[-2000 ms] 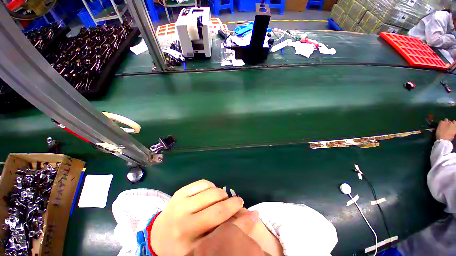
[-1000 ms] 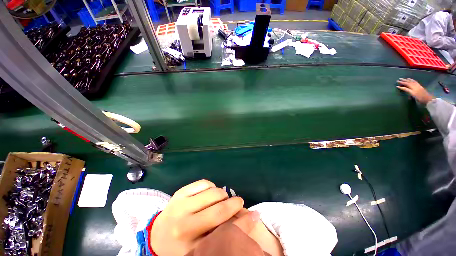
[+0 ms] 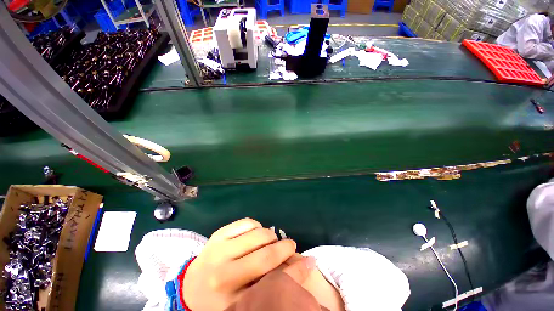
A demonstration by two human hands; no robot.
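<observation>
My left hand (image 3: 240, 258), bare with a blue band and red bracelet at the wrist, lies curled over my right hand in front of my body. My right hand (image 3: 313, 279) comes from the right sleeve and is mostly covered by the left. A tiny pale and dark piece (image 3: 279, 233) shows at the fingertips; whether it is a held part or fingernails is unclear. A brown blurred shape hides the lower part of the hands. A dark unit (image 3: 183, 174) lies on the belt behind the post's foot.
A metal post (image 3: 97, 124) crosses the left side. A cardboard box (image 3: 68, 243) of silvery units and a white card (image 3: 115, 231) stand at left. Taped leads (image 3: 440, 255) lie at right. A person's sleeve (image 3: 542, 209) is at the right edge. A red tray (image 3: 503, 61) lies beyond.
The dark units near the post and above the box have shifted left. The neighbour's hand has left the belt and the sleeve has drawn back. My hands have stayed still.
</observation>
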